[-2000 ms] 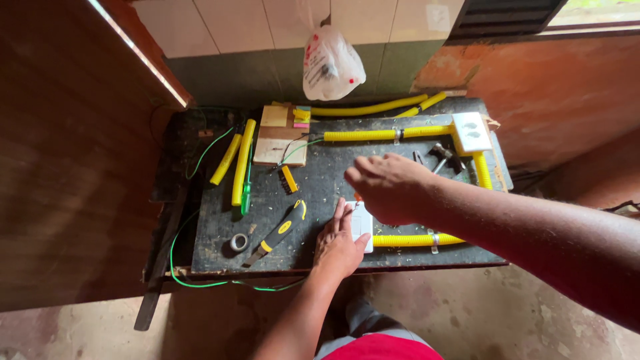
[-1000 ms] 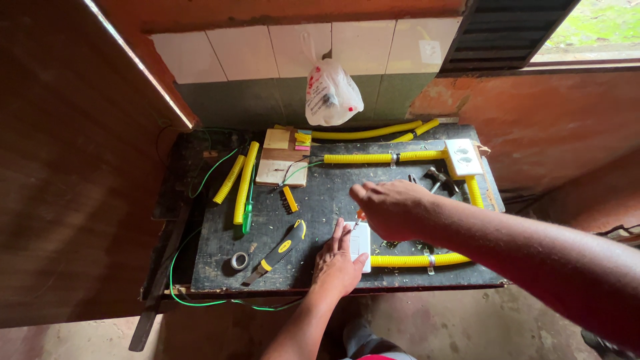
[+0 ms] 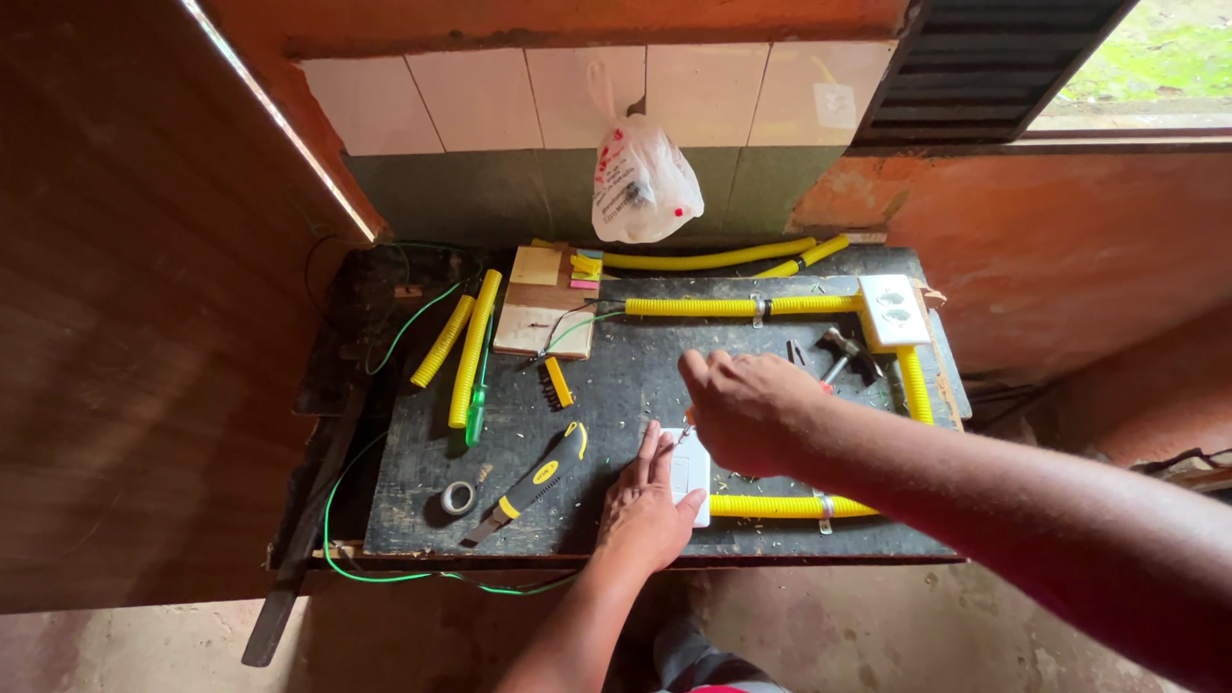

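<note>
A white wall switch plate [image 3: 681, 474] lies at the near edge of the black board, at the end of a yellow corrugated conduit [image 3: 770, 506]. My left hand [image 3: 647, 510] rests on its left side, fingers along the edge and thumb at the lower right. Above the plate's top edge, my right hand [image 3: 746, 409] is closed around a screwdriver [image 3: 689, 418]; a bit of orange handle and the metal shaft show below the fist, the rest is hidden. The shaft slants down to the top of the plate.
A utility knife [image 3: 544, 474], tape roll [image 3: 458, 498], green screwdriver [image 3: 475, 414] and cut conduits [image 3: 474, 346] lie left. Behind are a wooden block [image 3: 549, 303], a hammer [image 3: 847, 354] and a white double socket [image 3: 895, 310]. A plastic bag [image 3: 645, 183] hangs at the wall.
My left hand stays on the switch plate and my right fist stays above it throughout. The right fist's pose has turned slightly. The view has shifted somewhat.
</note>
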